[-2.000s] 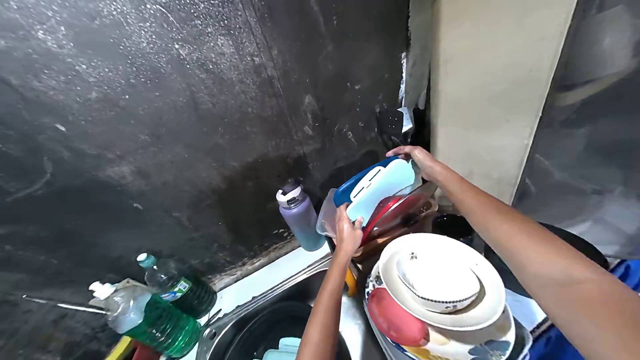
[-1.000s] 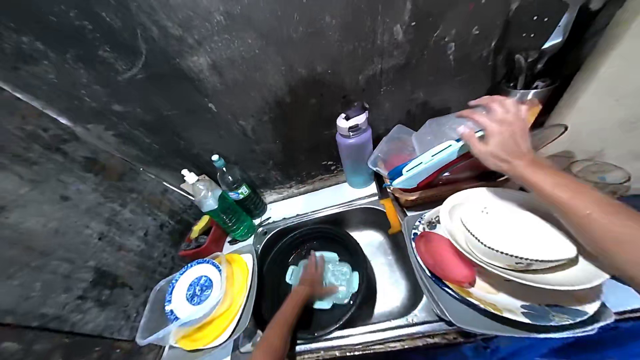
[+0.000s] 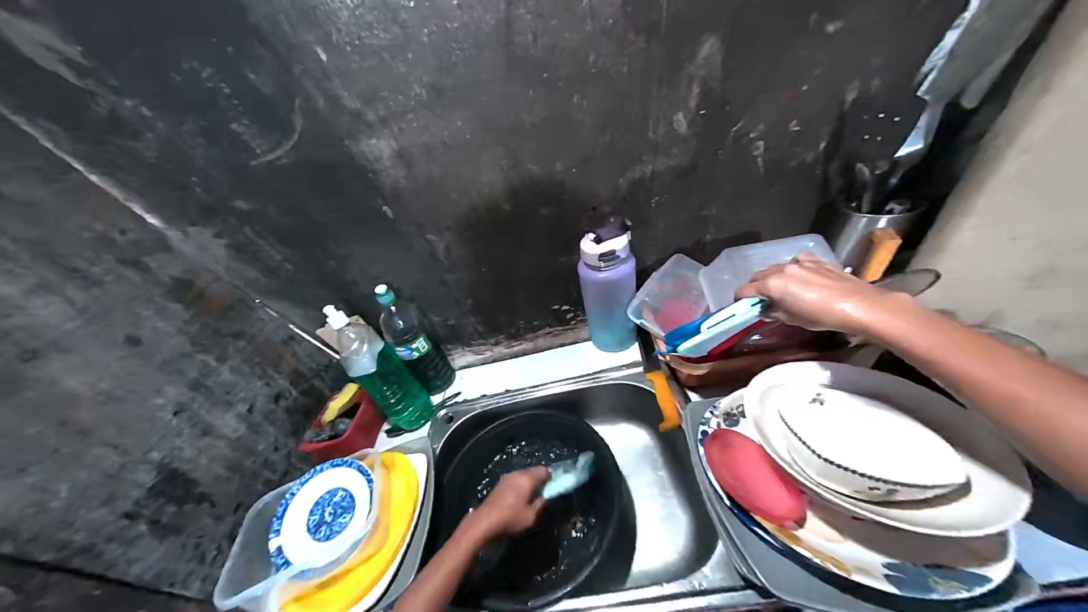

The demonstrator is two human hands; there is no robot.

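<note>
My left hand (image 3: 512, 501) grips a pale aqua plastic lid (image 3: 569, 476), blurred, over a round black basin (image 3: 544, 544) with water in it, set in the steel sink. My right hand (image 3: 803, 293) is on light blue plastic lids (image 3: 722, 326) that stand on edge beside clear plastic containers (image 3: 671, 297), in a brown basket (image 3: 722, 370) behind the sink's right side. Its fingertips touch the upper end of the lids; whether they grip is not plain.
Right of the sink, stacked plates and bowls (image 3: 875, 442) hold a red oval item (image 3: 752, 476). An orange-handled knife (image 3: 663, 399) lies at the sink's edge. Behind stand a purple-teal bottle (image 3: 609, 293) and green liquid bottles (image 3: 387, 382). Left are a blue-patterned plate (image 3: 327, 514) and a red tub (image 3: 344, 433).
My left hand was by the basket, then over the aqua lid in the basin; now it holds that lid raised. My right hand stays near the basket. The view has swung left and down since the first frame.
</note>
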